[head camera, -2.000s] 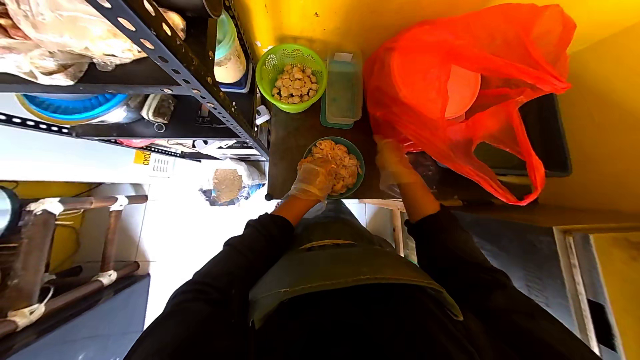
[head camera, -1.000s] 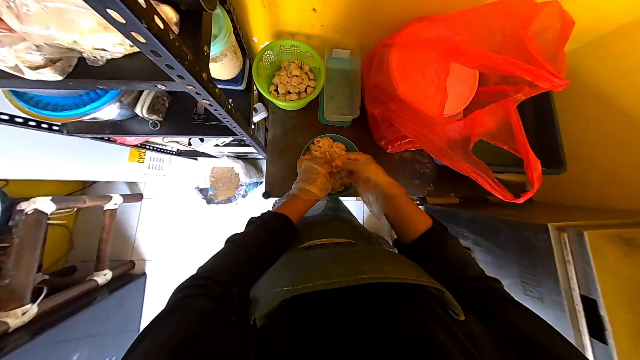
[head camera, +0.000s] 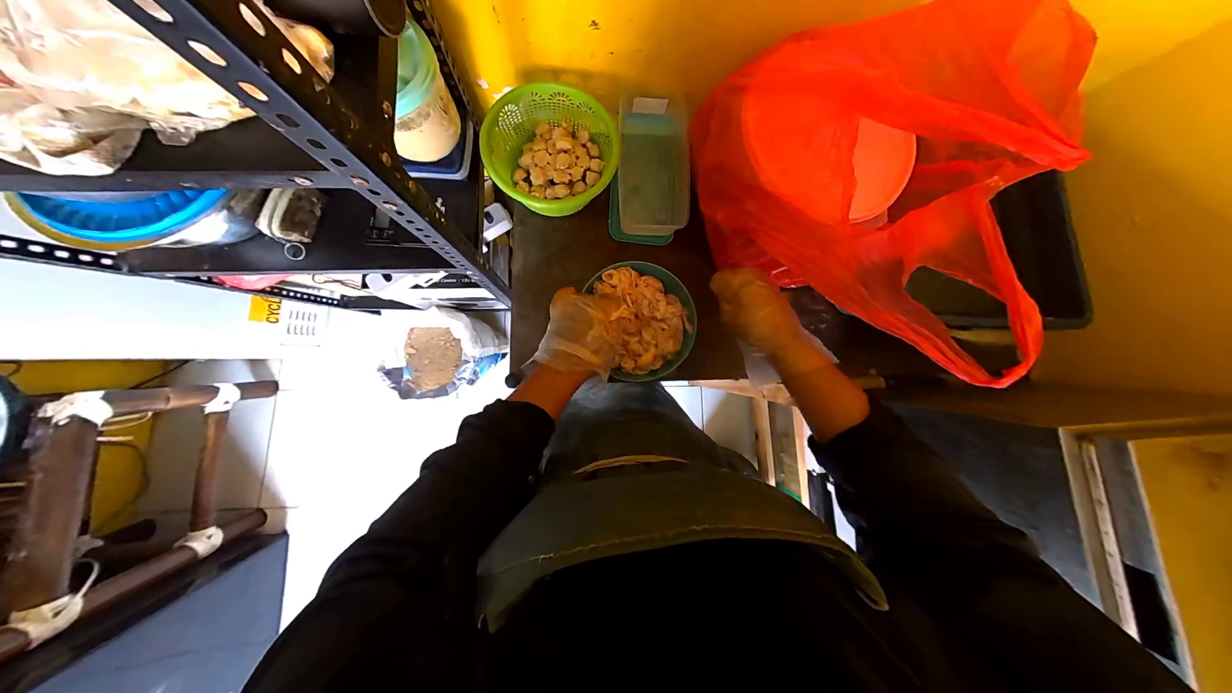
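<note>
A round green bowl (head camera: 685, 358) at the table's front edge holds pale, shredded food pieces (head camera: 643, 320). My left hand (head camera: 580, 332), in a clear plastic glove, rests at the bowl's left side with its fingers at the rim and food; whether it grips any is hidden. To the right of the bowl, apart from it, is my right hand (head camera: 757, 310), also gloved, beside the lower edge of a red plastic bag (head camera: 770, 164). Its fingers are curled and their tips are not clear. Behind the bowl stands a green plastic colander (head camera: 500, 144) with pale cubes (head camera: 560, 162).
A rectangular clear plastic container (head camera: 654, 168) stands right of the colander. The red bag, with round things inside, overlaps a black tray (head camera: 1059, 250). A black perforated metal shelf (head camera: 356, 164) borders the table's left side. A yellow wall (head camera: 597, 38) rises behind.
My right hand was at the bowl beside my left hand one second ago and has moved right, to the red bag's lower edge. My left hand has stayed at the bowl.
</note>
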